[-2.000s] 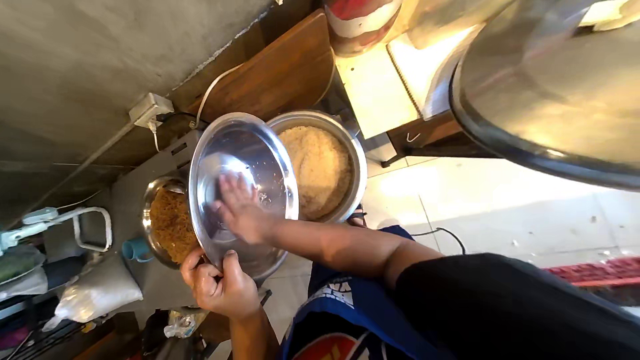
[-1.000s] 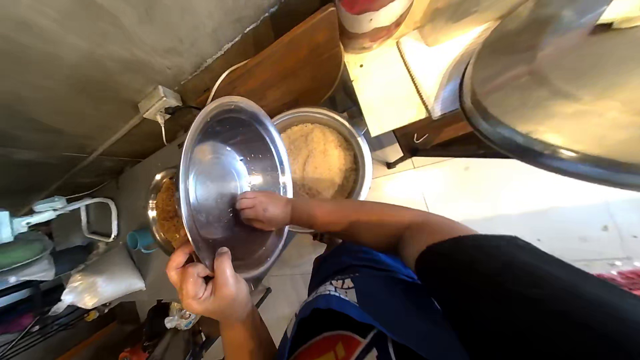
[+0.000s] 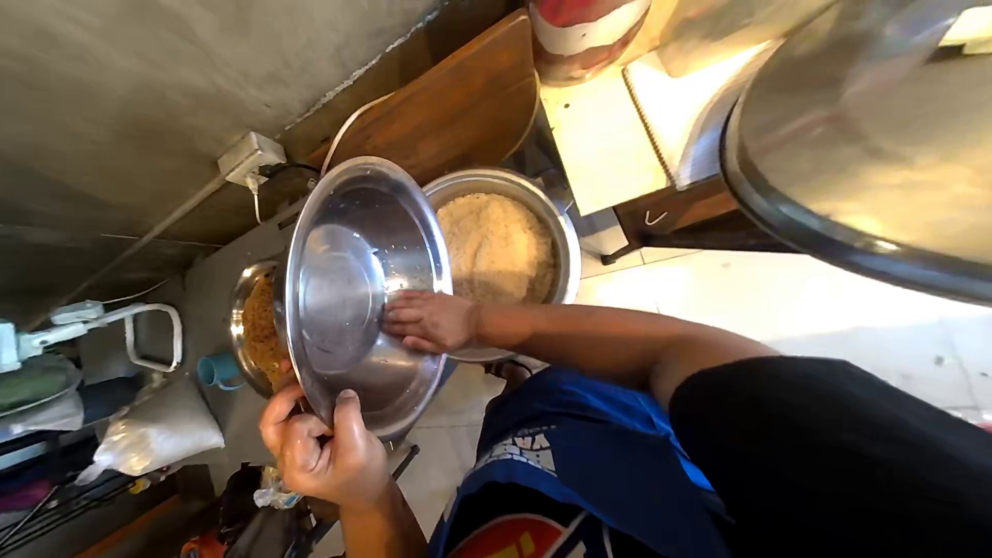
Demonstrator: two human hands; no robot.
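My left hand (image 3: 329, 449) grips the lower rim of a large stainless steel bowl (image 3: 333, 279), thumb inside, fingers behind. The bowl is tilted and holds only small white specks and wet shine. Flat against its inner right wall lies my right hand (image 3: 430, 319), fingers together and holding nothing. Partly behind the bowl and my right forearm stands a wide metal pot (image 3: 570, 256) with a pale, crumbly, grain-like food (image 3: 496, 244) in it. A smaller metal bowl (image 3: 240, 325) of orange-brown shredded food (image 3: 263, 325) is partly hidden at the left.
A wooden board (image 3: 457, 101) leans by the wall. A spiral notebook (image 3: 697, 101) and a red-and-white container (image 3: 589, 35) stand on the table at the upper right, near a large round metal lid or tray (image 3: 876, 139). A blue mug (image 3: 219, 370) and a white plastic bag (image 3: 163, 426) are at left.
My right hand has moved about inside the bowl, from raised with spread fingers, to curled, to flat on the right wall. My left hand has kept its hold on the rim.
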